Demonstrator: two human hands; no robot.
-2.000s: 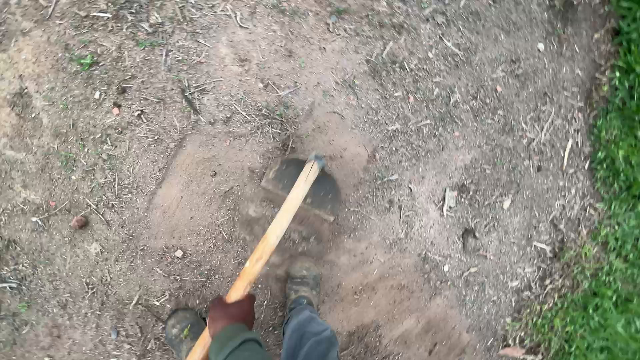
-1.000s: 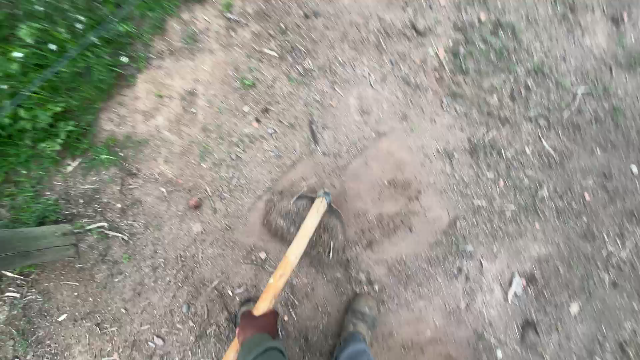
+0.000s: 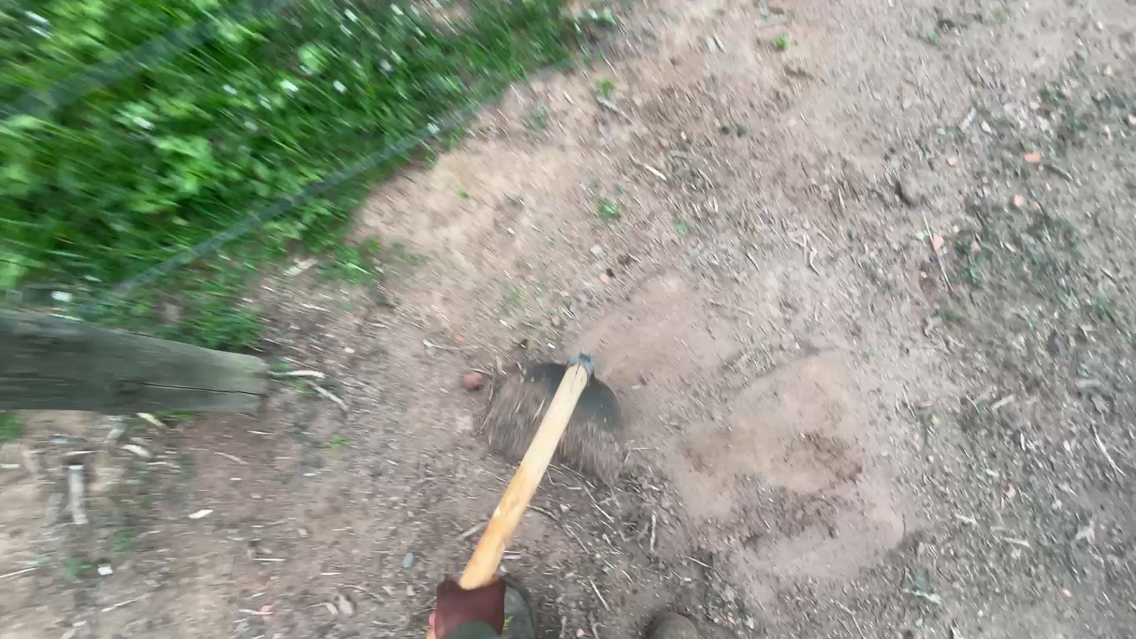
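My right hand point(image 3: 469, 605), in a dark reddish-brown glove below a green sleeve, is closed around the pale wooden handle of a broad-bladed hoe point(image 3: 531, 470) at the bottom edge. The handle slants up and right to a metal socket. Beneath it the dark, rounded hoe blade point(image 3: 596, 401) rests at the soil, with a blurred heap of loose soil and dry debris point(image 3: 524, 422) against its near side. My left hand is out of view.
A weathered wooden post point(image 3: 133, 364) reaches in from the left. Blurred wire point(image 3: 293, 197) runs before green plants point(image 3: 177, 133). A small reddish stone point(image 3: 473, 381) lies left of the blade. Boot tips point(image 3: 672, 626) show at the bottom. Scraped soil point(image 3: 790, 461) lies to the right.
The view has turned strongly left, bringing the post and wire in. The hoe blade, at bare scraped soil earlier, now has a debris heap against it, close to the reddish stone. My right hand keeps its hold.
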